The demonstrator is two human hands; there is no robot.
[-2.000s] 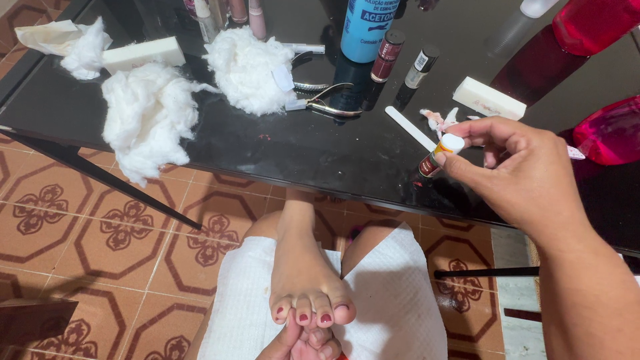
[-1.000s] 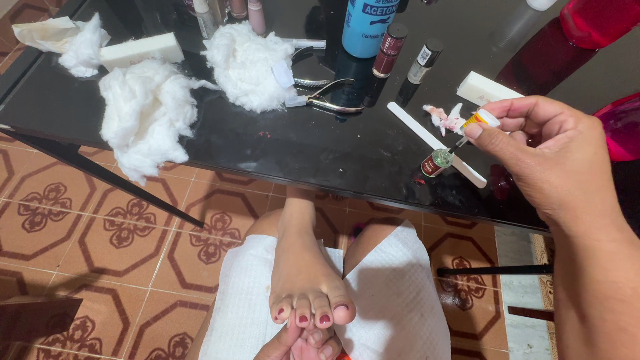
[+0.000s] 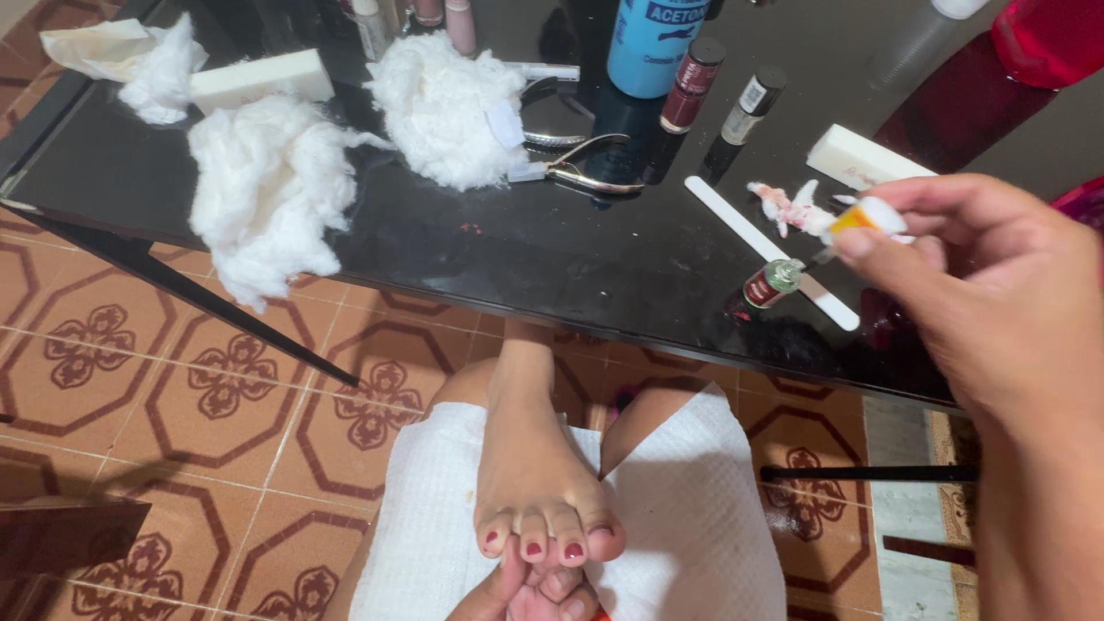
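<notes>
Between thumb and fingers, my right hand [image 3: 975, 250] holds a white and yellow nail polish cap [image 3: 867, 218], its applicator at the mouth of a small open glass bottle [image 3: 772, 283] with a dark red label. The bottle stands near the table's front edge, beside a white nail file [image 3: 772, 252]. My left hand [image 3: 535, 595] is under the toes of a person's bare foot [image 3: 539, 466] and touches them; the lower part of this hand is out of view. Red polish shows on the toenails. The foot rests over a white towel [image 3: 707, 517] on the lap.
The black table [image 3: 517, 259] bears cotton wads [image 3: 267, 190], a white buffer block [image 3: 867, 159], cuticle nippers [image 3: 595, 177], a blue acetone bottle [image 3: 642, 52], a dark red polish bottle [image 3: 693, 84] and stained cotton bits [image 3: 789, 207]. Red-filled containers [image 3: 1048, 43] stand at the right.
My right hand has lifted the cap off the small bottle, which now stands open on the table. My left hand has stayed at the toes.
</notes>
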